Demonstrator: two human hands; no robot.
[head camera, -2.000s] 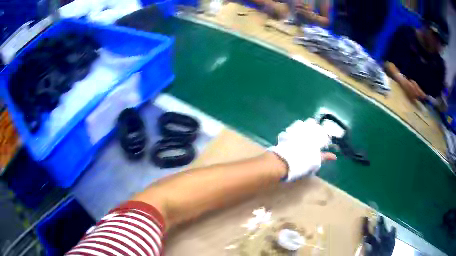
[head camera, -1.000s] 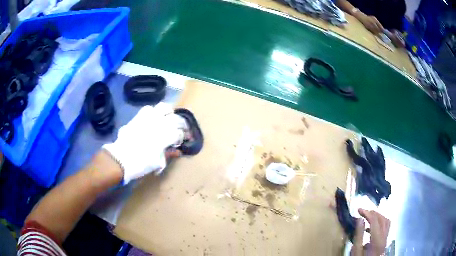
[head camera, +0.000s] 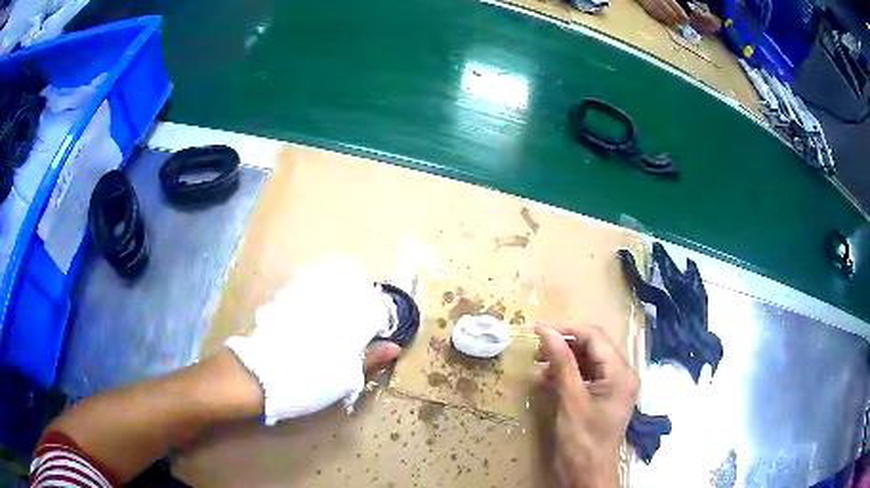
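Observation:
My left hand (head camera: 329, 334), in a white knit glove, holds a black oval ring (head camera: 404, 316) just left of the glue cup; the glove hides part of the ring. My bare right hand (head camera: 593, 391) pinches a thin pale swab applicator (head camera: 527, 333) between thumb and finger. The applicator's far end reaches the rim of the small white glue cup (head camera: 480, 335); its tip is hard to make out. The cup sits on a stained tan pad (head camera: 448, 383) on the cardboard mat (head camera: 315, 205).
Two black rings (head camera: 199, 175) stand left of the mat beside the blue tote (head camera: 48, 238). Black strips (head camera: 682, 310) lie in a pile at right. A joined ring and strip (head camera: 611, 133) lies on the green belt (head camera: 382, 86). Another person's hands (head camera: 682, 14) show at the top.
My left hand has moved right with the ring, near the cup. My right hand has left the strip pile and now holds the applicator. The view has shifted.

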